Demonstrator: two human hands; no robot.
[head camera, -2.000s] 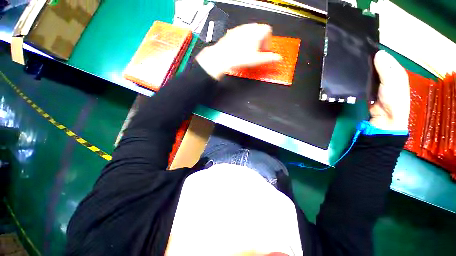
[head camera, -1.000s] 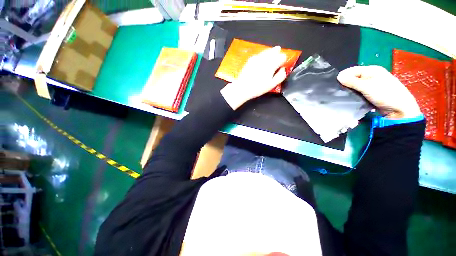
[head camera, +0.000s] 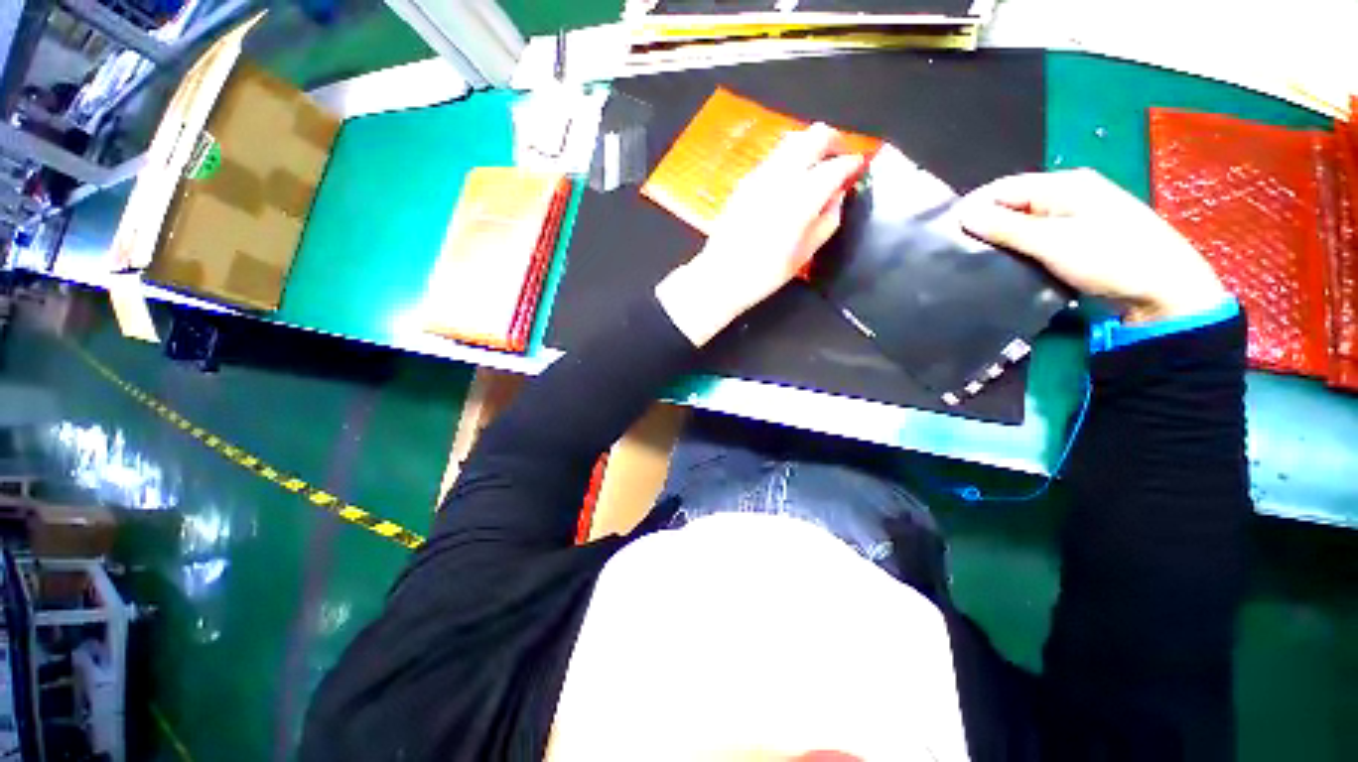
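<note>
A glossy black sheet, with small pale tabs along its near edge, lies tilted over the dull black mat. It may have a circuit board under it; I cannot tell. My right hand, with a blue wrist strap, grips its right side between thumb and fingers. A red bubble bag lies left of the sheet and meets its far left corner. My left hand is over the bag, fingertips closed at its opening beside the sheet corner, holding the bag's edge.
The black work mat lies under the work. A stack of packed boards and a brown carton are at left. Film sheet stock is at the back. Empty bubble bags lie at right.
The black sheet has come down from the right to the bag, turned slantwise and tilted. My left hand has closed at the bag's edge. The view has shifted.
</note>
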